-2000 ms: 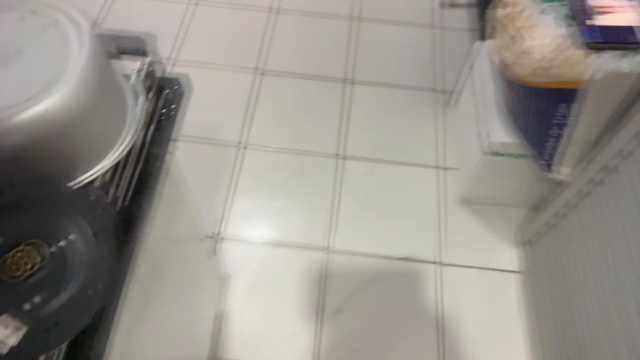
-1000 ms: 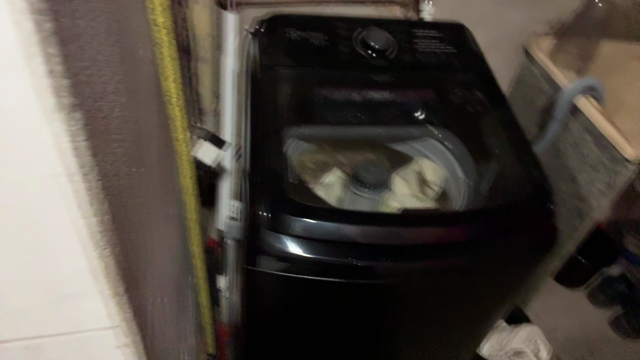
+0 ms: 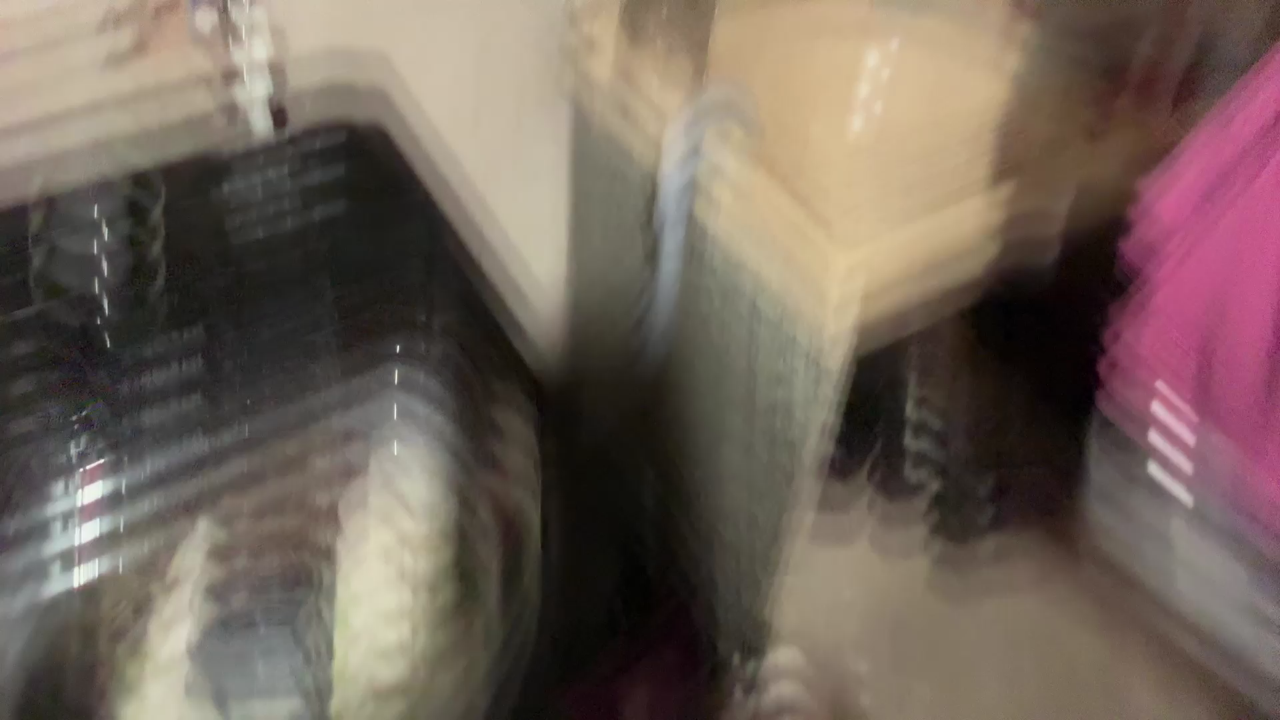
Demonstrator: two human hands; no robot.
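Note:
Neither of my hands shows in the head view, which is strongly blurred. A black top-loading washing machine (image 3: 330,260) fills the left side. Pale fabric (image 3: 395,560) and a grey central agitator (image 3: 255,640) show in its tub, seen through the lid. The control knob (image 3: 95,235) is a blurred shape at the upper left. Right of the machine, a grey hose (image 3: 680,200) hooks over the rim of a laundry sink with a beige top (image 3: 900,130) and a greyish side.
Bright pink fabric (image 3: 1210,300) lies at the right edge above a grey container (image 3: 1170,520). Dark, indistinct things (image 3: 930,440) are beneath the sink. Beige floor (image 3: 950,620) shows at the lower right.
The view has swung from a white-tiled floor to the washing machine, then closer to it and rightward. The pink fabric has come into view.

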